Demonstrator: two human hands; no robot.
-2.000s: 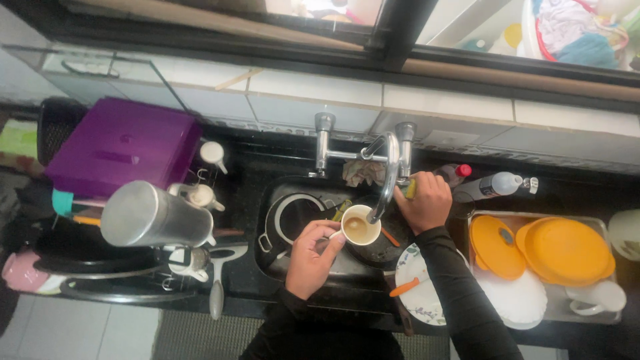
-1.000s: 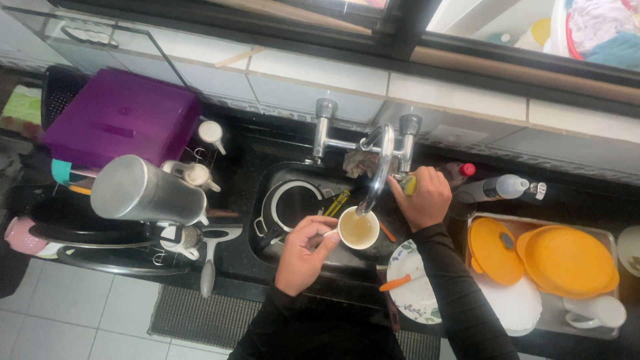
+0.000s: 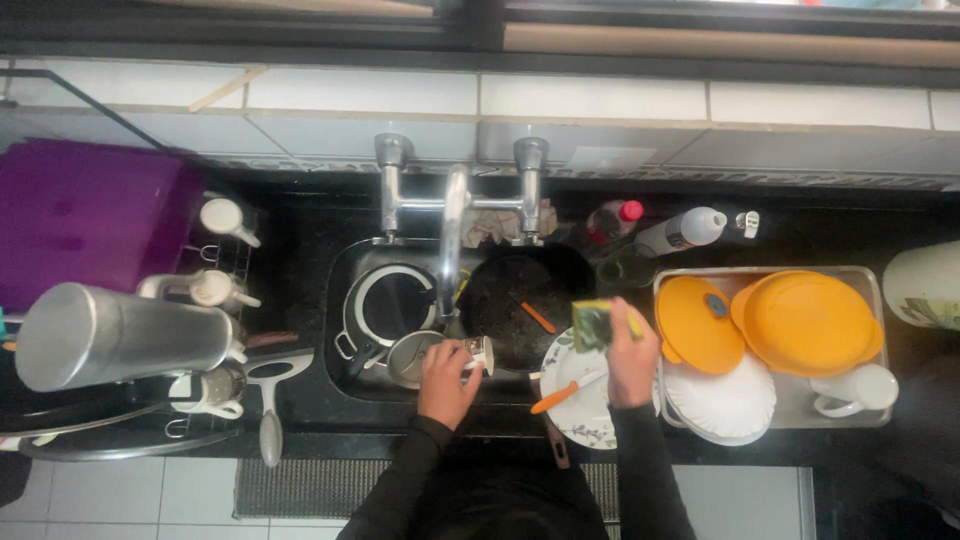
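My left hand [image 3: 448, 381] is low in the sink [image 3: 352, 262], its fingers on a small patterned cup [image 3: 481, 355] that lies tilted on its side. A round metal vessel [image 3: 409, 358] sits just left of those fingers. In my right hand [image 3: 632, 358] is a yellow and green sponge [image 3: 592, 324], above a floral white plate [image 3: 581, 427] on the sink's right edge. An orange-handled knife [image 3: 556, 399] lies across that plate. Another orange-handled utensil [image 3: 536, 316] rests on a dark pan [image 3: 502, 285] in the sink. The faucet [image 3: 452, 232] arches over the middle.
To the right, a metal tray [image 3: 795, 418] holds orange lidded containers [image 3: 810, 322], white dishes and a white mug [image 3: 855, 391]. Bottles [image 3: 684, 231] stand behind it. On the left are a dish rack with mugs [image 3: 223, 217], a metal pitcher [image 3: 127, 337] and a purple container [image 3: 90, 217].
My left hand has lowered the cup from under the faucet and tipped it. My right hand has left the tap area and now holds the sponge over the plate. The view has shifted.
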